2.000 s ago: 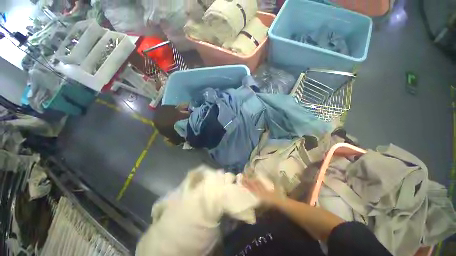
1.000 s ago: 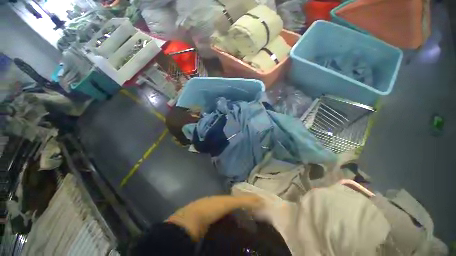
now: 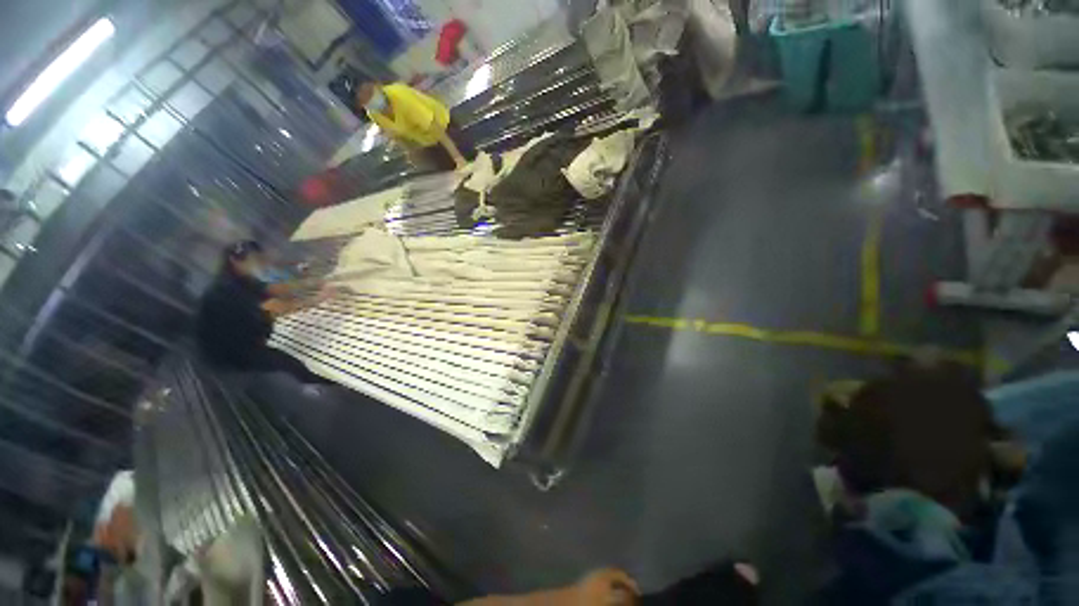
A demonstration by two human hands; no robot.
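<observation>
My left hand (image 3: 609, 585) and forearm are low at the bottom edge, blurred and partly cut off. No fabric shows in it, but its fingers are unclear. A small patch of skin (image 3: 745, 574) beside the dark clothing may be part of my right hand; I cannot tell. Brown fabric (image 3: 917, 432) lies at the lower right against light blue fabric (image 3: 1023, 521). Pale strips (image 3: 450, 320) cover the slatted metal table (image 3: 592, 308) ahead. A dark brown piece (image 3: 532, 195) and a cream piece (image 3: 601, 163) lie on its far corner.
A person in yellow (image 3: 412, 116) leans over the table's far side; a person in dark clothing (image 3: 237, 314) is at its left. More metal tubes (image 3: 296, 509) run at the lower left. A teal bin (image 3: 828, 65) and white trays (image 3: 1041, 130) are at the upper right. Yellow lines (image 3: 757, 334) mark the floor.
The view has swung left from the bins to the slatted table. The cream fabric that was at my hands, moved to the orange bin's heap, is out of view.
</observation>
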